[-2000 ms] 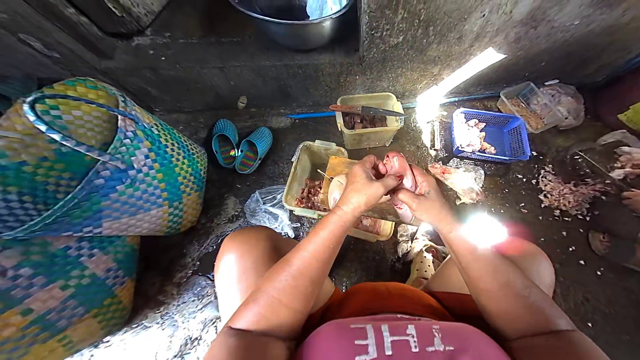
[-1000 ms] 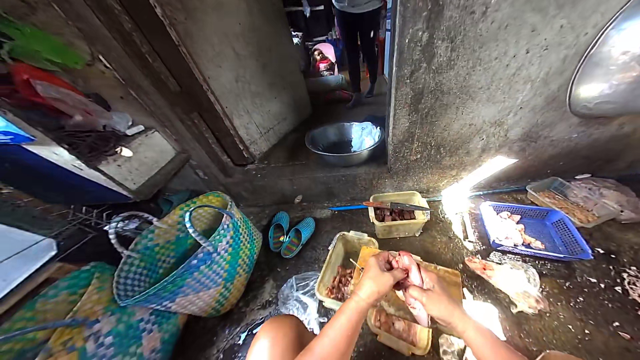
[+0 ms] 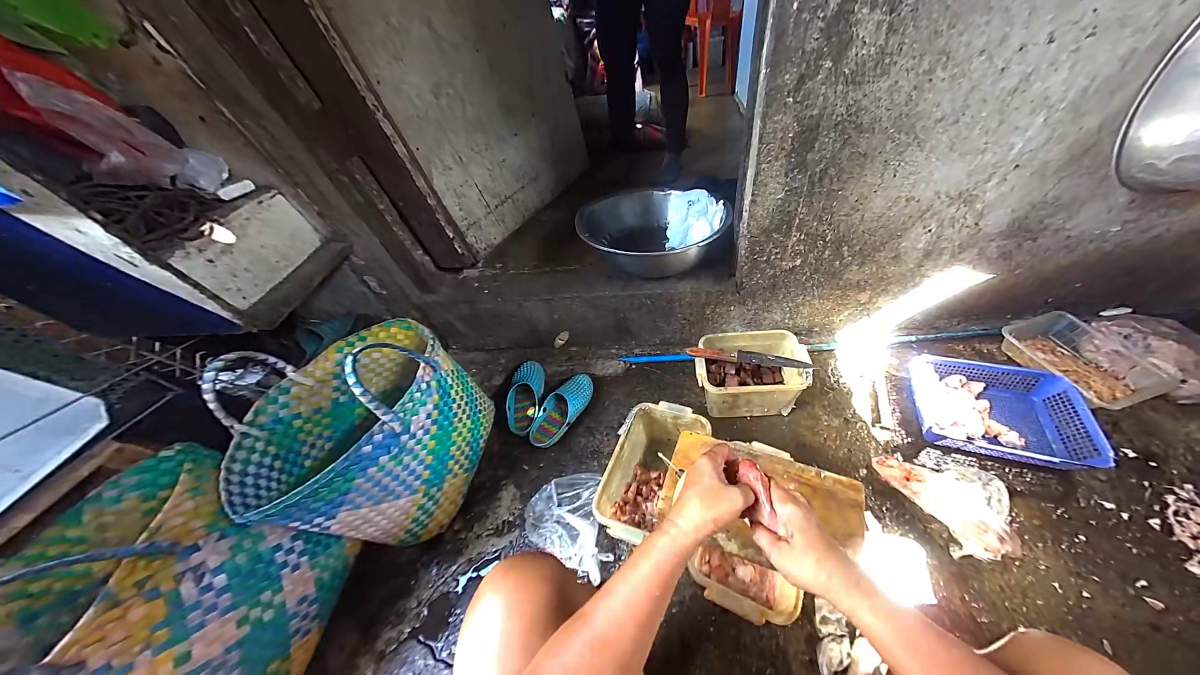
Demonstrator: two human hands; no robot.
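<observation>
Between my two hands is a reddish piece of raw meat, above a wooden cutting board. My left hand pinches its upper left side, while my right hand grips its lower right side. Beneath the board, one yellowish plastic container holds chopped meat at the left, and another holds pale meat pieces nearer my knees. Beyond the board, a knife lies across a third plastic container with dark cubed pieces.
A blue plastic basket with meat pieces and a clear tub stand right. Woven bags, blue clogs and a plastic bag are left. A metal basin sits in the doorway; a person stands behind it.
The view has tilted up strongly, bringing the doorway and the person's legs into sight. Both hands stay together on the meat.
</observation>
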